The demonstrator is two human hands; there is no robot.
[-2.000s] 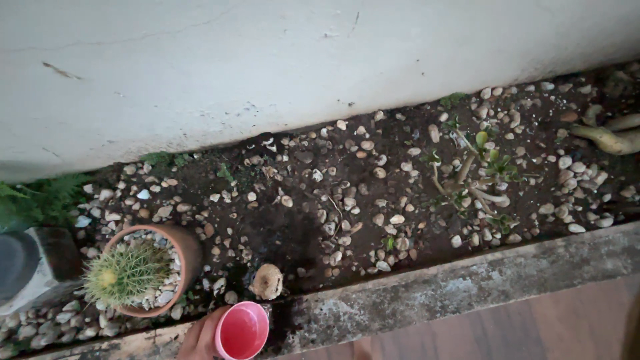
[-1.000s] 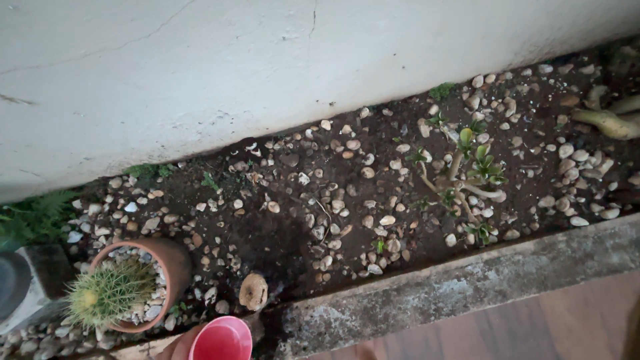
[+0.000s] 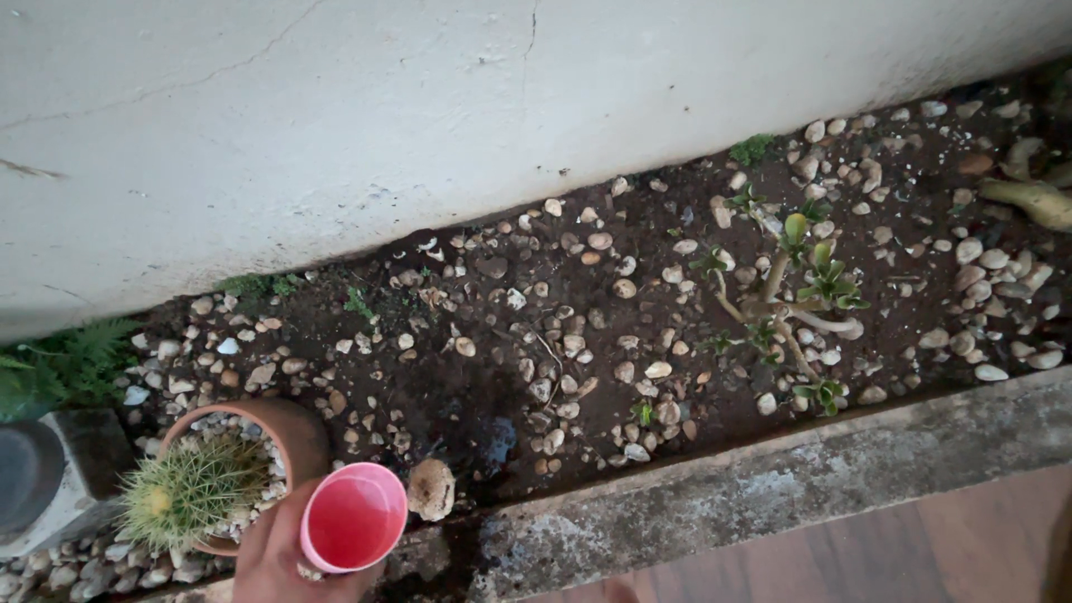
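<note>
My left hand (image 3: 280,548) grips a pink cup (image 3: 354,517) at the lower left, its open mouth toward the camera. Whether the cup holds liquid cannot be told. Beside the hand, a spiny round cactus (image 3: 188,490) grows in a terracotta pot (image 3: 306,435) topped with pebbles. Just right of the cup is a pale cut stump or stone (image 3: 431,489). Dark, wet-looking soil (image 3: 469,419) with a shiny patch lies above and right of it. My right hand is not in view.
A concrete curb (image 3: 754,494) edges the pebbled bed below a cracked white wall (image 3: 377,109). A branching succulent (image 3: 779,310) stands right of centre. Ferns (image 3: 75,364) and a grey block (image 3: 84,477) are at the left. Brown flooring (image 3: 837,553) lies beyond the curb.
The view has shifted somewhat. My left hand still holds the pink cup, which stays near the cactus pot and the pale stump or stone.
</note>
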